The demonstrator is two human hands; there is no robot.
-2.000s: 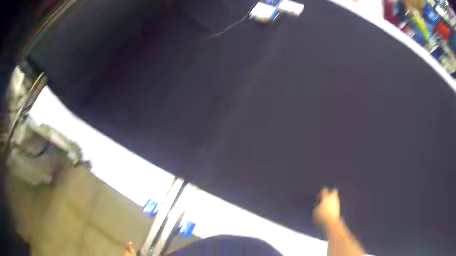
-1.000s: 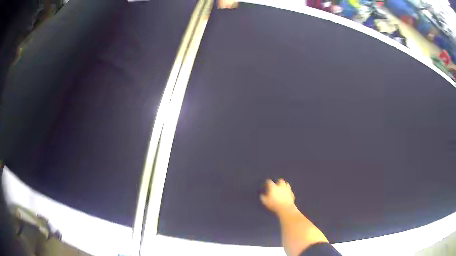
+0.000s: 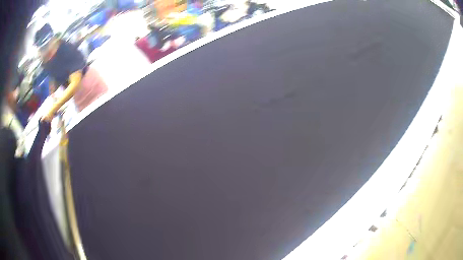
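Note:
Dark fabric (image 3: 243,137) covers most of the table, flat with a few faint ripples toward the far right. The long metal cutter track (image 3: 70,195) crosses the table at the left side of the view. A raised dark fabric ply (image 3: 34,177) shows left of the track; its far corner is at a coworker's hand (image 3: 48,116). My left hand and my right hand are not in the picture.
A coworker (image 3: 66,66) in a dark top leans at the table's far left edge. The white table edge (image 3: 375,188) curves along the right. Tiled floor (image 3: 431,203) lies beyond it. Blurred coloured heaps (image 3: 188,23) stand behind the table.
The view has swung to the right along the table. The track now shows at the far left. My hand, earlier on the fabric, has left the picture. The coworker has come into view.

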